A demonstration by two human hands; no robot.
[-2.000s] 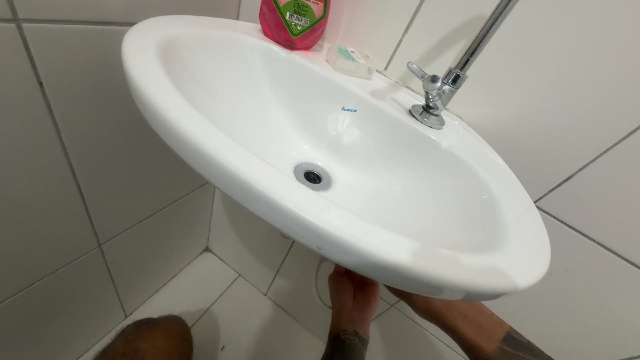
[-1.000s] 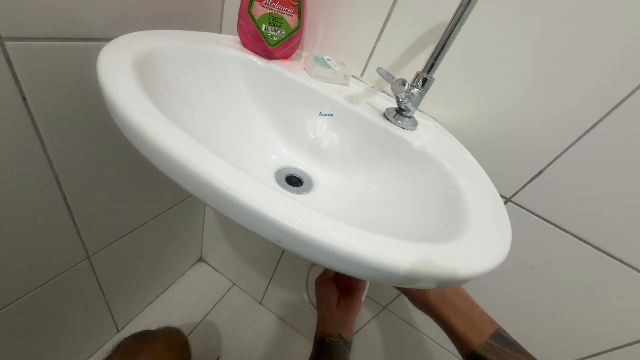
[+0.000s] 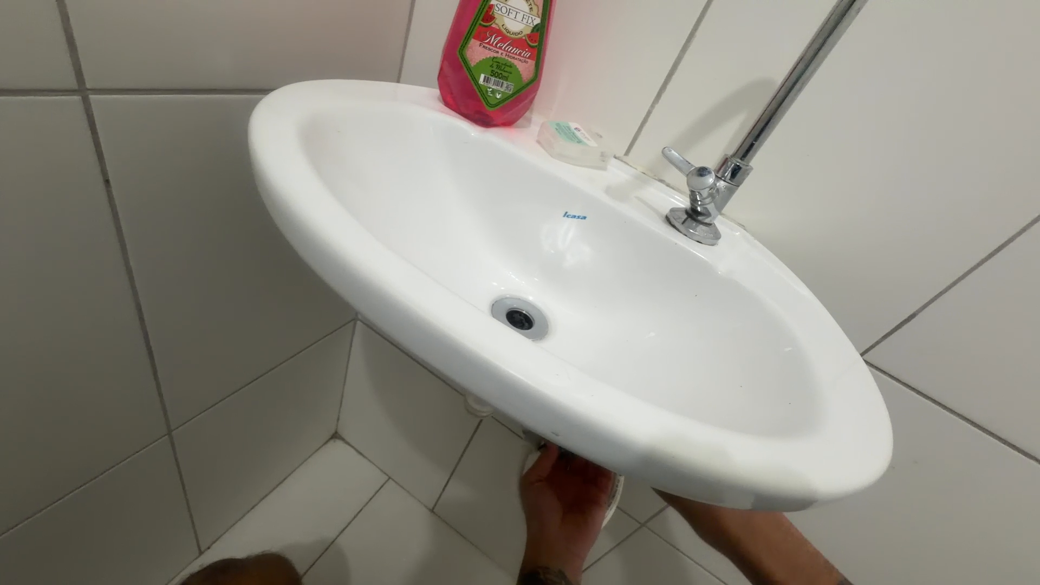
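Observation:
Under the front edge of a white ceramic washbasin [image 3: 455,349], my left hand [image 3: 565,496] is raised with its palm side showing. Its fingertips are hidden beneath the rim, next to a small part of a fitting, so what they touch cannot be told. Only the forearm of my right arm shows, reaching under the basin from the lower right; the right hand itself is hidden by the basin. A round metal drain [image 3: 520,318] sits in the bowl. On the back ledge stands a chrome tap [image 3: 700,203] with a lever handle.
A bottle of pink liquid soap [image 3: 496,65] and a small clear plastic box [image 3: 573,144] stand on the back ledge. A chrome pipe [image 3: 796,81] rises from the tap along the tiled wall. Below are floor tiles, a rounded white object partly behind the left hand, and a knee at the bottom left.
My left hand shows more of its palm and fingers below the rim than before. The right forearm still reaches under the basin. The view has shifted somewhat.

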